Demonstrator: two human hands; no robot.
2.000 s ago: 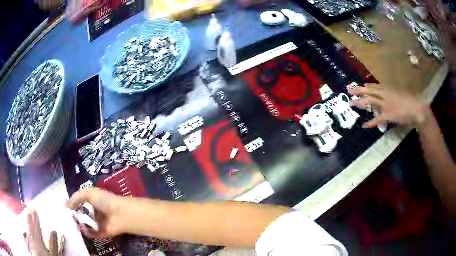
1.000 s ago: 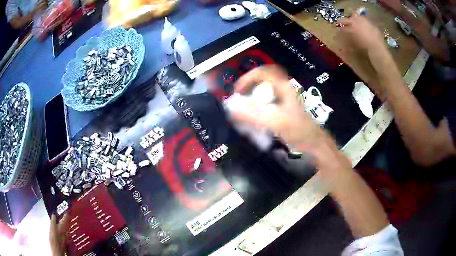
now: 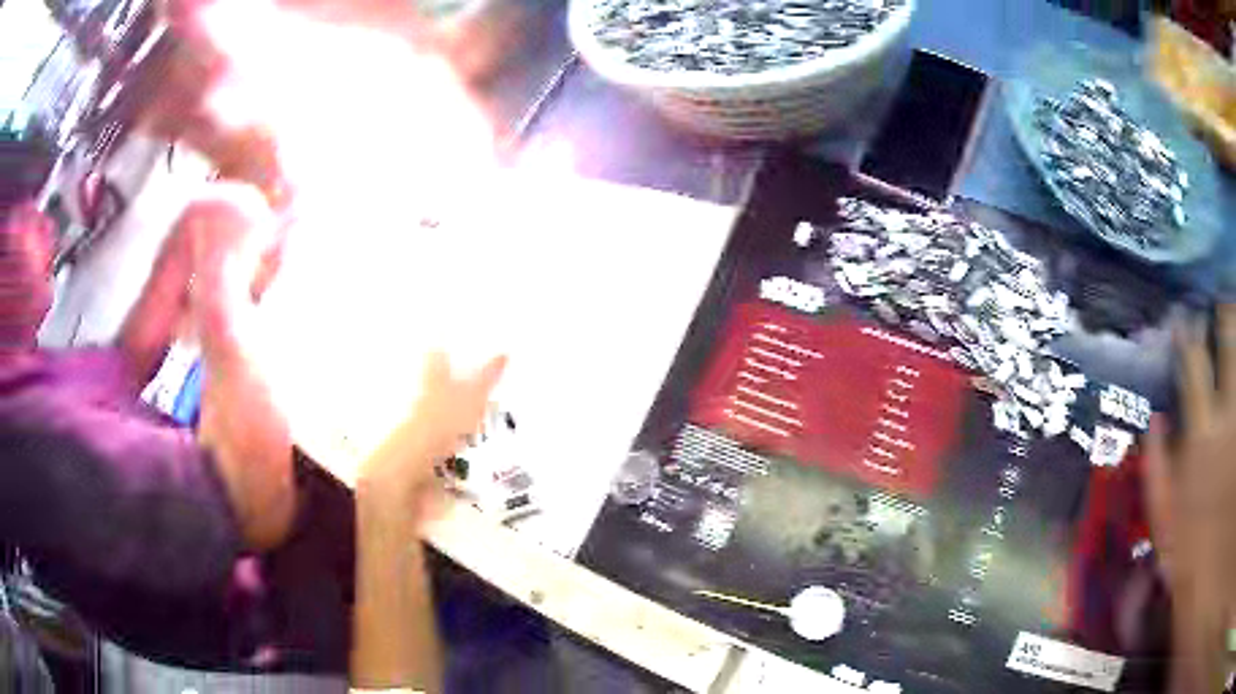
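Observation:
Several white housings with dark spots (image 3: 504, 475) lie close together on the white sheet near the table's front edge. My left hand (image 3: 431, 414) is over the sheet just left of and above them, washed out by glare. A finger points out to the upper right, and no held thing shows. My right hand (image 3: 1200, 447) is at the right edge, blurred and partly cut off, fingers apart, with nothing seen in it. A heap of small white and silver pieces (image 3: 956, 292) lies on the printed packaging between my hands.
A round white pot (image 3: 817, 613) with a thin stick (image 3: 739, 601) is near the front edge. A full white basket (image 3: 746, 98), dark phone (image 3: 926, 125) and full blue-green bowl (image 3: 1152, 241) stand behind the heap. Another person's forearm (image 3: 244, 420) is at left. Glare covers the upper left.
The view has swung left, bringing in the white sheet and pot. My right hand, before blurred around white housings, now shows none. My left hand now shows over the sheet by the housings.

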